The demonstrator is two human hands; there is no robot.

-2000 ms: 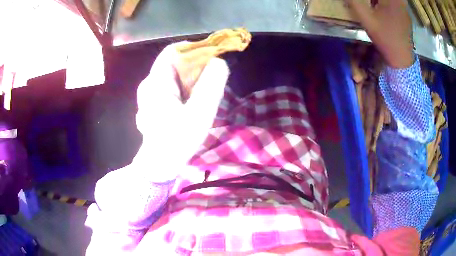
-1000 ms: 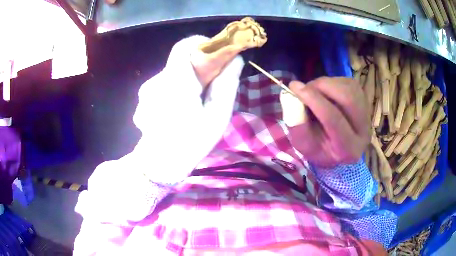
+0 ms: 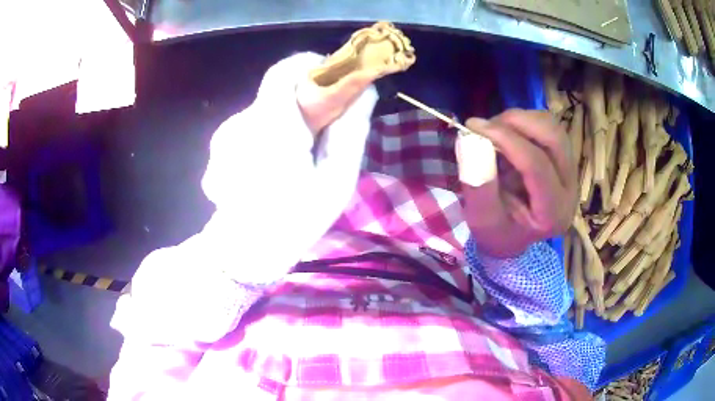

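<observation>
My left hand [image 3: 274, 164], in an overexposed white glove, is closed around a tan figure leg [image 3: 364, 56]. Only its foot end with toes and sculpted detail shows above the glove. My right hand [image 3: 521, 176], bare with a white wrap [image 3: 476, 159] on the thumb or a finger, holds a thin pale wooden stick [image 3: 431, 111] between the fingertips. The stick's tip points up and left, below the foot end and apart from it. The rest of the leg is hidden in the glove.
A blue crate [image 3: 684, 258] heaped with tan legs [image 3: 619, 188] stands at the right. Across the top runs a metal table [image 3: 313, 11] with a cardboard pad [image 3: 572, 16], a small black strap piece [image 3: 651, 55] and a row of legs [image 3: 686, 25]. Another crate [image 3: 680, 362] is at the lower right.
My right hand has come down from the cardboard pad to in front of my lap, now with the stick showing. The held foot end has turned and risen slightly.
</observation>
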